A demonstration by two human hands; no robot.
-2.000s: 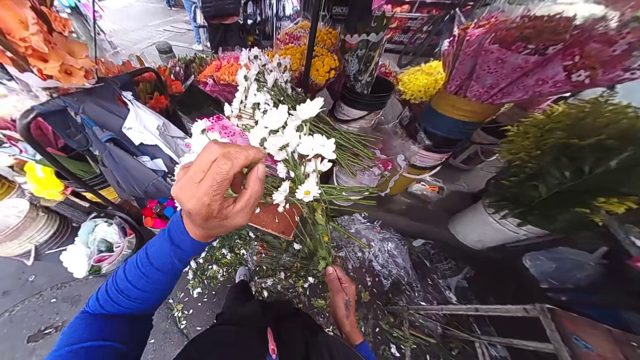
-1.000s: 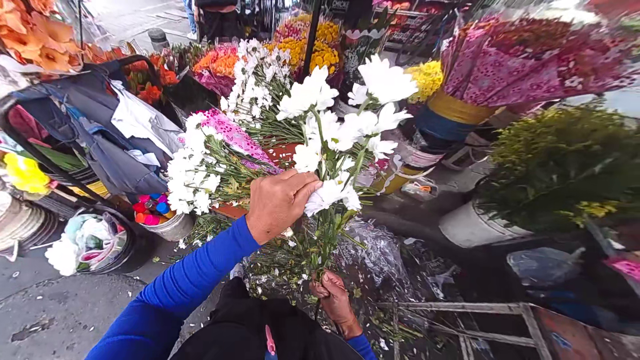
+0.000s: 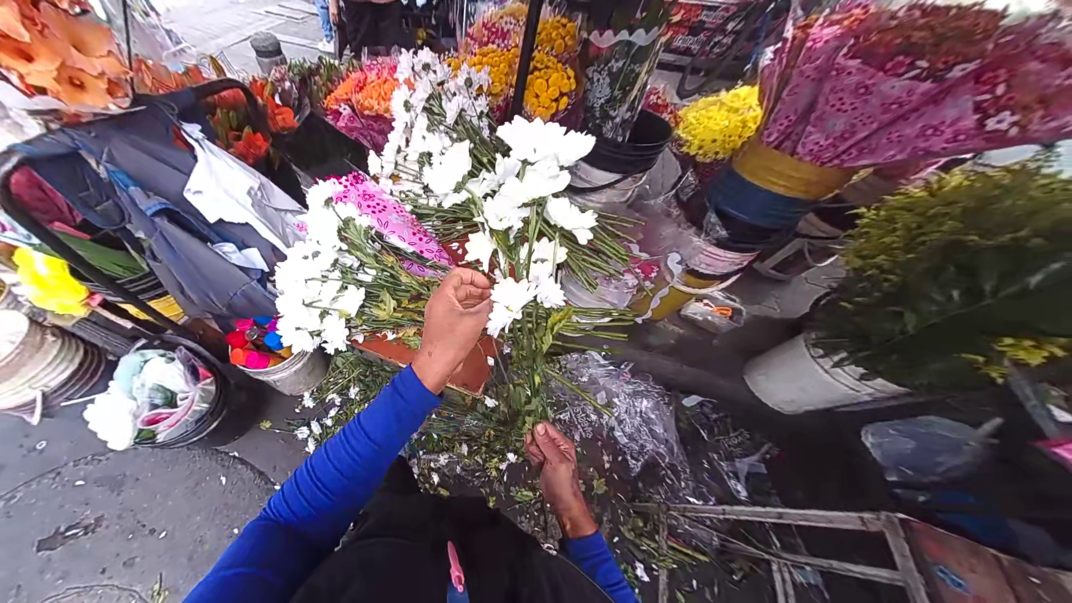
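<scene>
White daisy-like flowers (image 3: 536, 180) on green stems stand upright in front of me. My right hand (image 3: 553, 456) is closed around the lower stems. At the left side of the blossoms, my left hand (image 3: 461, 306) has its fingertips drawn together against the flowers; whether it pinches a stem is hidden. Behind and to the left lie bunches of white flowers (image 3: 314, 272), one beside pink patterned wrapping (image 3: 389, 218), with their stems over a reddish-brown board (image 3: 473, 368). More white blossoms (image 3: 435, 109) lie farther back.
Buckets of wrapped flowers (image 3: 904, 92) stand at the back right, a white bucket (image 3: 804, 377) of yellow-green foliage at right. Clear plastic (image 3: 628, 410) and clippings cover the ground. A wooden frame (image 3: 779, 512) is at lower right, a cart with dark cloth (image 3: 159, 201) at left.
My left hand was raised higher over the flowers, then came down beside the stems in front of me. White blossoms now stand taller above my right hand, which stays low on the stems.
</scene>
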